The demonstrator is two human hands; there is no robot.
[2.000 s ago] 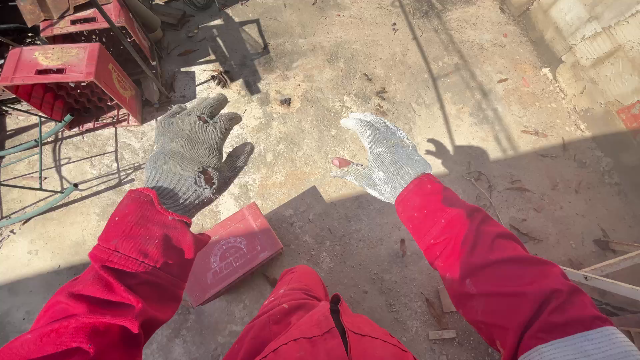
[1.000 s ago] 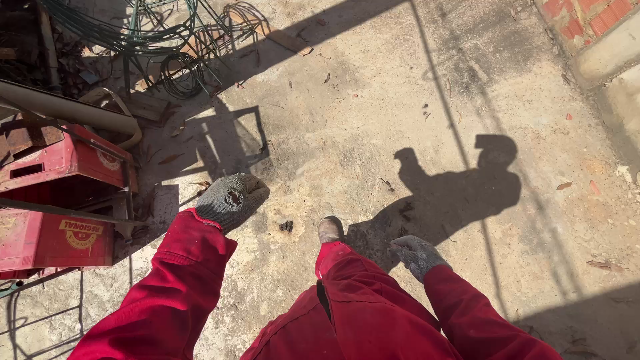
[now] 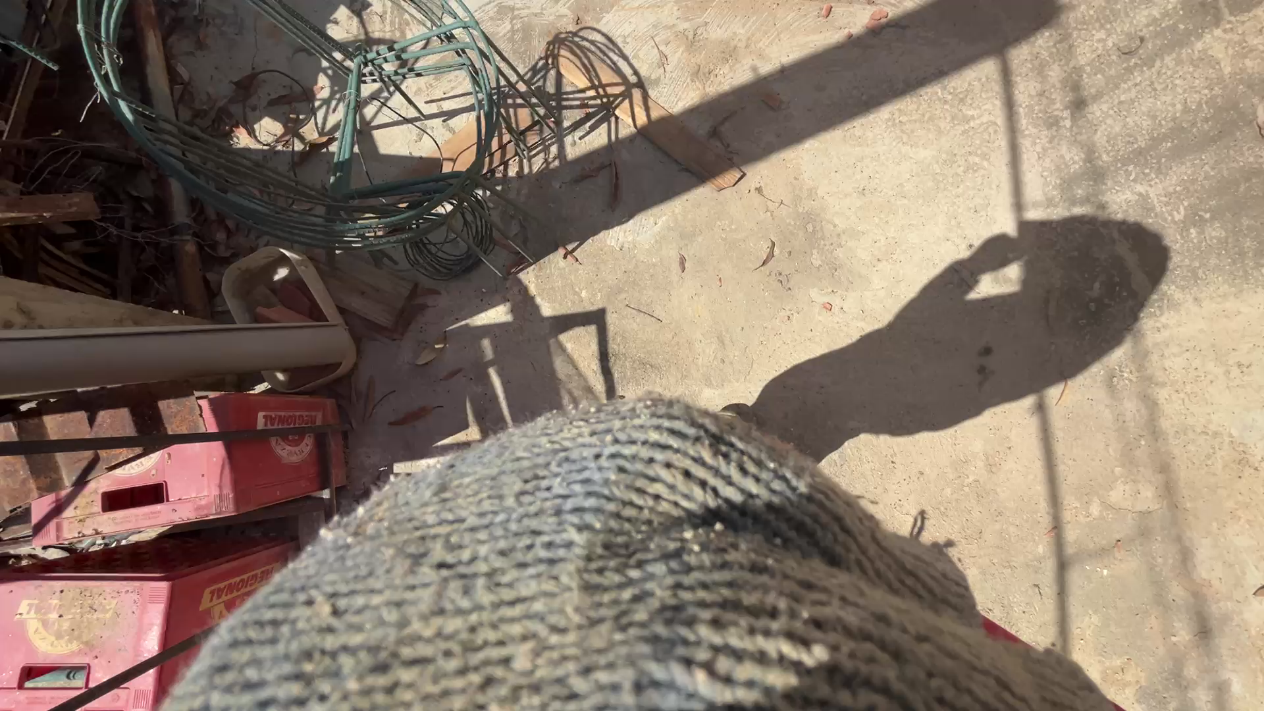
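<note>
A grey-green knitted work glove fills the lower middle of the head view, very close to the camera. By its darker colour it is on my left hand [image 3: 612,573]. Its fingertips do not show, so whether it holds anything cannot be told. My right hand is out of view. A sliver of red clothing [image 3: 1002,630] shows past the glove's lower right edge. On the concrete floor [image 3: 889,513] lies my shadow, with an arm bent up to the head.
Red plastic crates [image 3: 276,454] are stacked at left, under rusty metal [image 3: 59,444] and beside a beige pipe [image 3: 178,355]. A coil of green wire [image 3: 286,222] lies at upper left, near a wooden board [image 3: 681,148]. A beige open container [image 3: 286,286] sits beyond the crates.
My left hand has come up close to the camera. My right hand, seen low in the earlier frames, has left the view. The view has shifted forward and left.
</note>
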